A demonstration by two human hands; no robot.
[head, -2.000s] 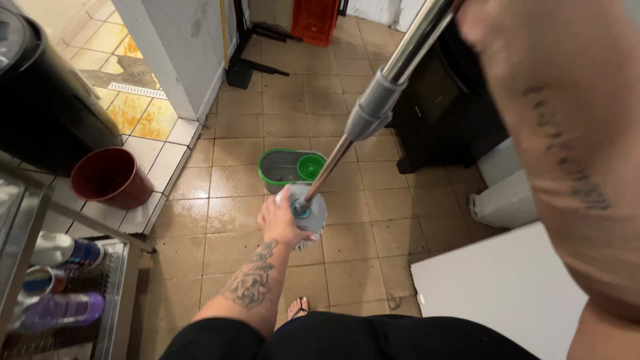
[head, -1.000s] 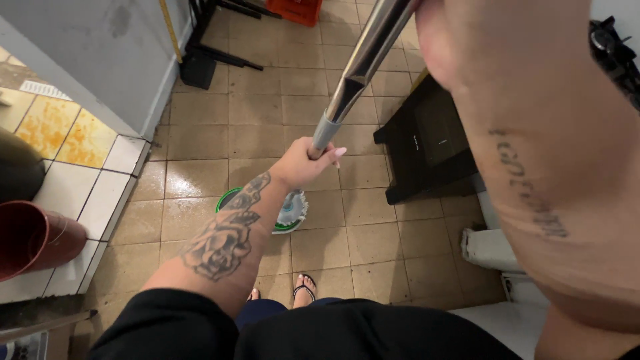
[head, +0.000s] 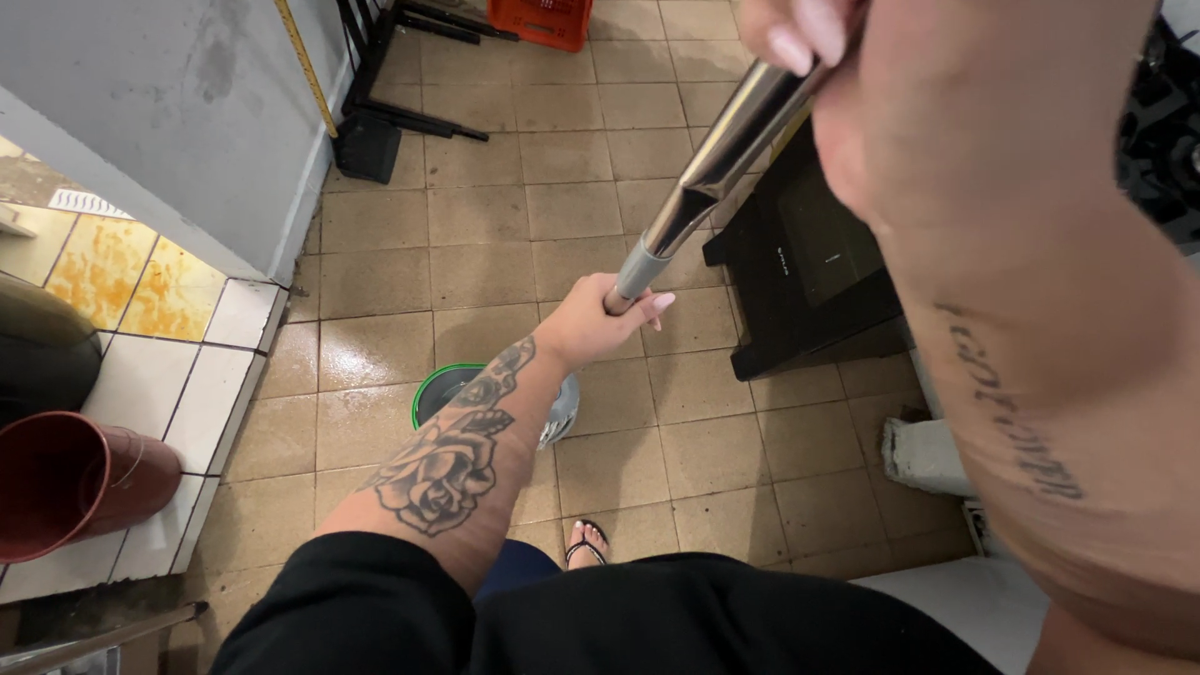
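A metal mop handle (head: 705,178) with a grey plastic collar slants down from the upper right. My left hand (head: 600,319) is closed round its lower part, just below the collar. Higher up, my right hand (head: 797,42) grips the handle near the top edge, partly cut off by the frame. Beneath my left forearm stands a green-rimmed bucket (head: 439,389), largely hidden by the arm. The whitish mop head (head: 562,412) shows only in part beside the forearm, at the bucket; whether it sits inside I cannot tell.
A dark red bucket (head: 141,478) stands on the white tiled step at left. A black dustpan (head: 367,148) with a yellow handle leans by the wall near a black metal frame (head: 422,120). An orange crate (head: 542,21) is beyond. At right stands a black appliance (head: 797,253).
My left hand has moved from low by the mop head, two seconds ago, up to the handle just below the grey collar. The view has shifted.
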